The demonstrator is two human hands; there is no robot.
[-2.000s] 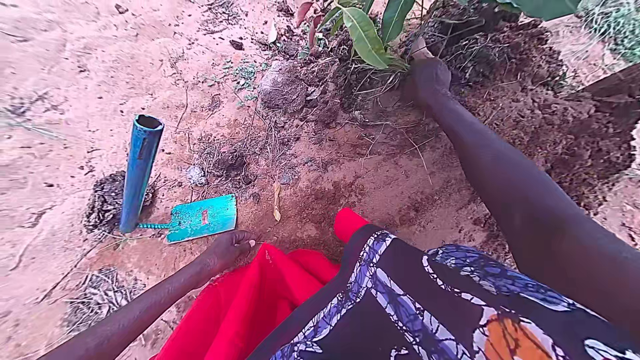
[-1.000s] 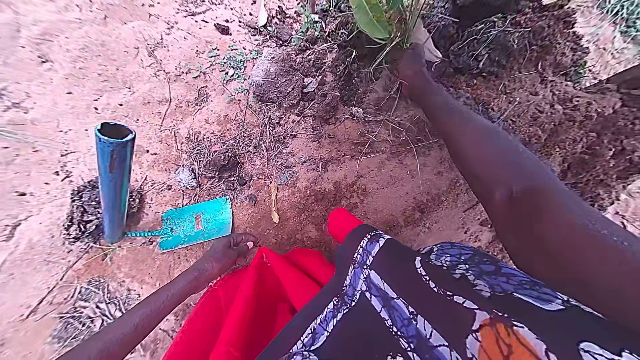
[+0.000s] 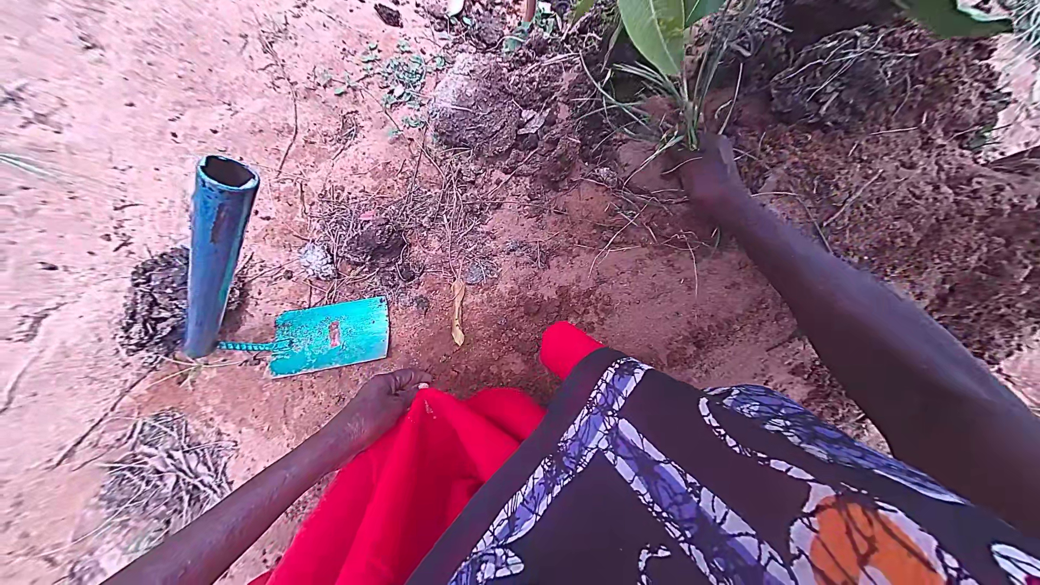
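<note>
My left hand (image 3: pixel 390 400) pinches the edge of a red cloth garment (image 3: pixel 439 447) at lower centre. Beyond it, a hand trowel with a turquoise metal blade (image 3: pixel 331 336) lies on the reddish soil; its blue tubular handle (image 3: pixel 218 256) stands up at the left. My right hand (image 3: pixel 705 166) is at the base of a leafy plant (image 3: pixel 660 32) with grass stems around it, at top right. Its fingers are partly hidden by stems and soil, so I cannot tell what they grip. A patterned dark cloth (image 3: pixel 617 487) covers my lap.
Soil clods (image 3: pixel 475 106) lie left of the plant, and a dark clump (image 3: pixel 154 301) sits behind the trowel handle. A dry yellow leaf (image 3: pixel 458 313) rests on the ground before me. Dry grass (image 3: pixel 175 463) lies at lower left. Loose dug soil (image 3: pixel 918 203) rises at right.
My right hand has come lower, nearer to me, at the plant's base. My left hand stays on the red cloth beside the trowel. The view has shifted a little.
</note>
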